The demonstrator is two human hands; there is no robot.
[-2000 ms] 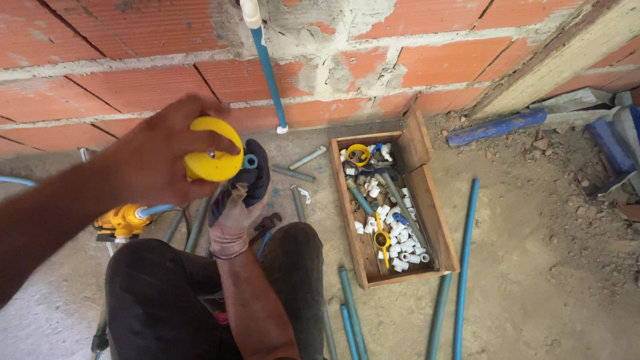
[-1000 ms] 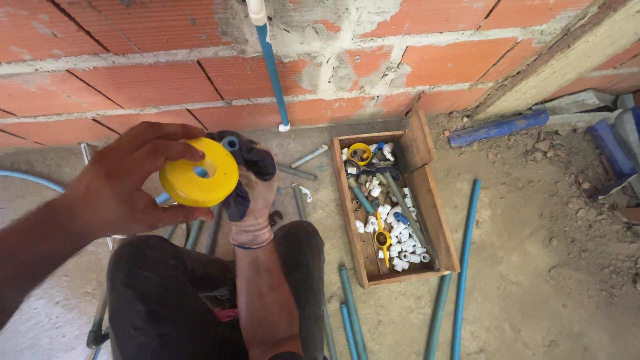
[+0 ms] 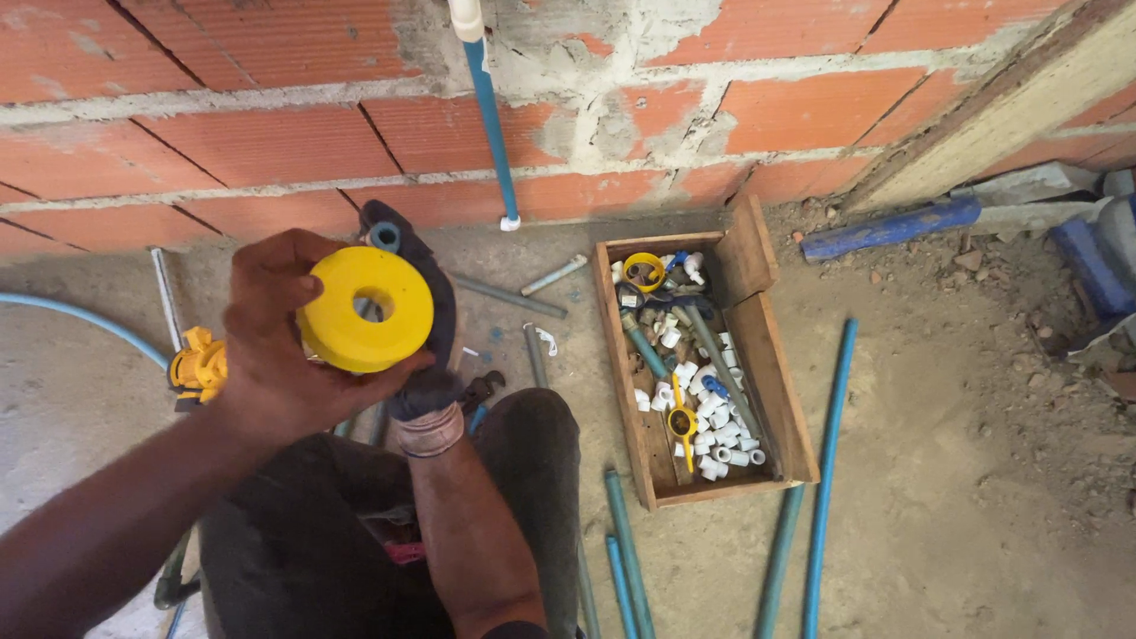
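A round yellow plastic spool (image 3: 404, 306) with a hole through its middle faces the camera, its rim gripped between the fingers and thumb of my bare left hand (image 3: 275, 346). Just behind it is my right hand (image 3: 435, 319), in a dark glove with a pale cuff. That hand holds a blue pipe (image 3: 385, 235), whose open round end shows above the spool; the rest of the pipe is hidden. Both hands are over my lap, and the spool covers part of the glove.
A wooden box (image 3: 794, 399) of white pipe fittings (image 3: 714, 426) stands to the right. Blue pipes (image 3: 832, 470) lie around it. A blue pipe (image 3: 493, 133) hangs down the brick wall (image 3: 266, 146). A yellow tool (image 3: 201, 366) lies at the left, a wrench (image 3: 479, 389) near my knee.
The yellow spool, seen at a slant two seconds ago, has turned its flat face to the camera. My left hand has moved closer in front of the gloved right hand.
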